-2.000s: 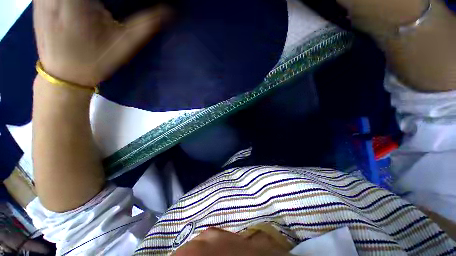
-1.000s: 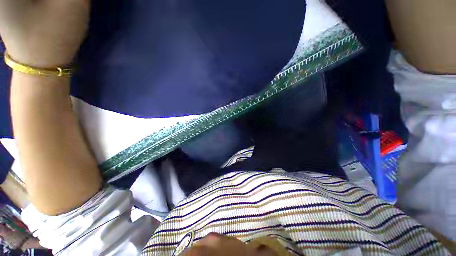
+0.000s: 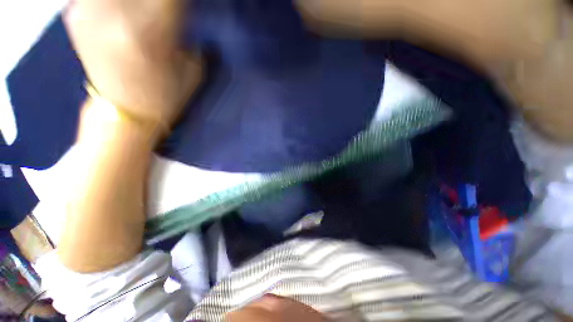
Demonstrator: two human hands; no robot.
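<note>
A large navy fabric panel (image 3: 283,107) with a curved near edge lies on the white table (image 3: 182,188), just behind the green tape measure (image 3: 301,173) on its edge. My left hand (image 3: 135,63), blurred, rests at or over the panel's left part; its fingers are cut off by the top edge, so its grip is hidden. My right hand (image 3: 352,16) is blurred at the top, over the panel's upper right; its fingers cannot be made out. The sewing machine is out of the picture.
Another navy piece (image 3: 44,94) lies at the left. Dark navy fabric (image 3: 465,119) hangs over the table's right side. A blue plastic basket (image 3: 474,245) with a red thing (image 3: 492,221) in it stands at the right by my lap. Striped clothing covers my lap.
The view has shifted, so the table edge and basket sit lower. My left hand is further right in the picture, and my right forearm now reaches inward across the top. The picture is more blurred.
</note>
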